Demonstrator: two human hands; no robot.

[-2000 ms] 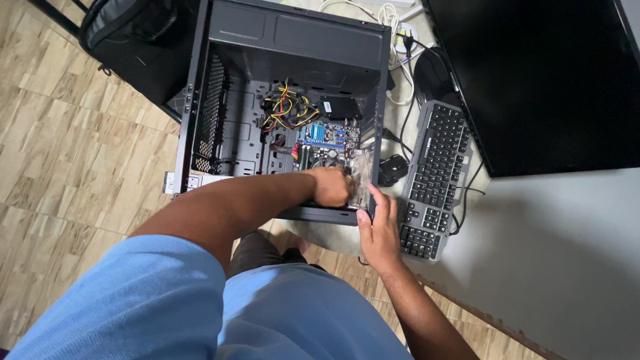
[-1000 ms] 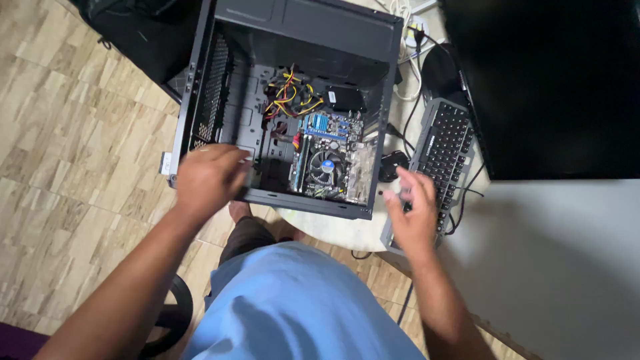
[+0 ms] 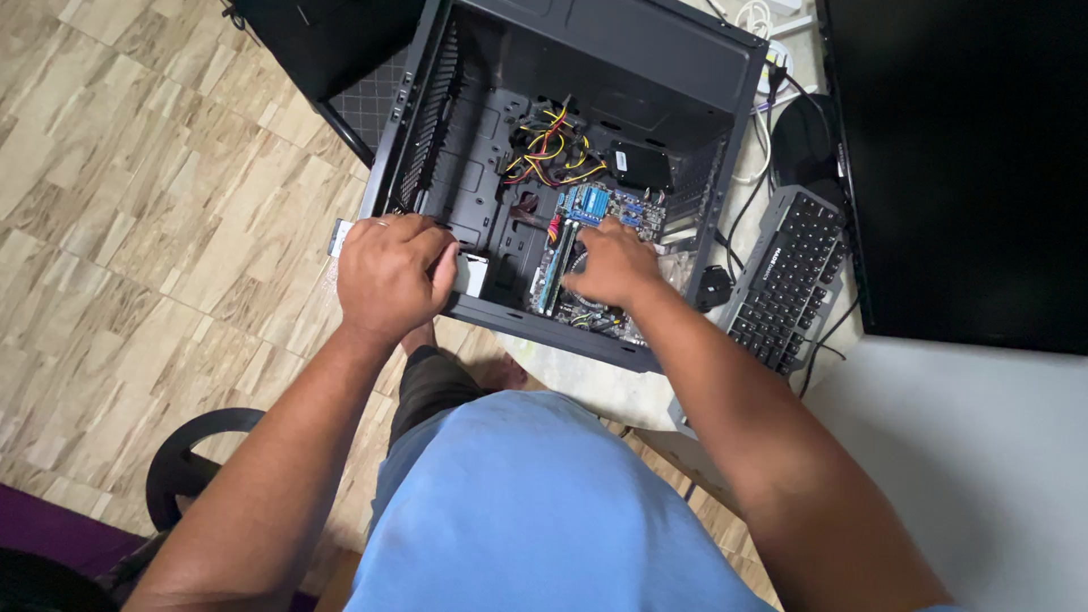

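Note:
A black computer case (image 3: 595, 340) lies with its side uncovered, showing a motherboard (image 3: 633, 208), a bundle of power cables (image 3: 552, 157) and a black drive (image 3: 642, 166). Over the case's lower left corner rests my left hand (image 3: 395, 276), its fingers curled on the rim beside a white-labelled part (image 3: 472, 274). My right hand (image 3: 614, 262) reaches inside, fingers spread above the CPU fan (image 3: 582, 285), beside the memory modules (image 3: 557, 268). The hand covers much of the fan, and whether the fingertips touch it cannot be told.
Right of the case are a black keyboard (image 3: 786, 272), a mouse (image 3: 714, 287), loose cables (image 3: 748, 200) and a large dark monitor (image 3: 960, 170). A black bag (image 3: 340, 42) lies at the upper left. The case extends over the edge of a pale tabletop (image 3: 586, 382).
My right hand has moved left from beside the case to over the motherboard. My left hand, inside the case two seconds ago, is now at its lower left corner.

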